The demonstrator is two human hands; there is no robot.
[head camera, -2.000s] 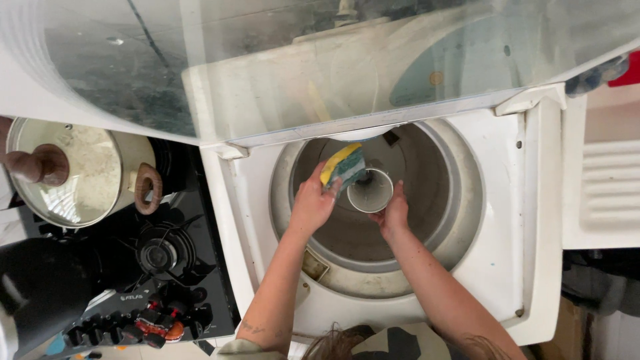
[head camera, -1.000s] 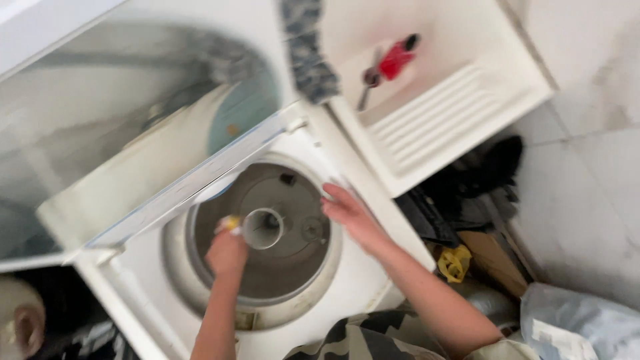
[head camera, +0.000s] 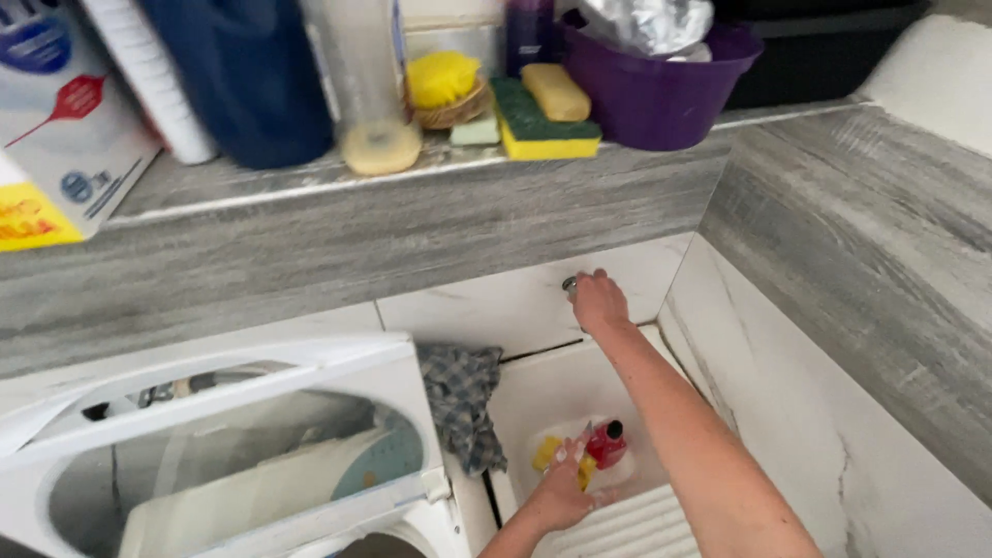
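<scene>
My right hand (head camera: 601, 301) is closed around the wall tap (head camera: 570, 284) above the laundry sink (head camera: 535, 387); the hand covers most of the tap. Lower down, inside the basin, my left hand (head camera: 564, 484) is over yellow pieces (head camera: 547, 452) that look like a sponge, with whitish foam on the fingers. Whether it grips them is not plain. Just to its right lies a red bottle with a black cap (head camera: 608, 446).
A checked cloth (head camera: 461, 403) hangs between the sink and the washing machine's raised lid (head camera: 232, 457). On the shelf above stand a purple basket (head camera: 659, 85), a green-yellow sponge with soap (head camera: 542, 124), and a dark blue bottle (head camera: 240, 85).
Both hands have left the washing machine's drum: the right is now at the tap, the left in the sink. The view has swung to the sink and shelf.
</scene>
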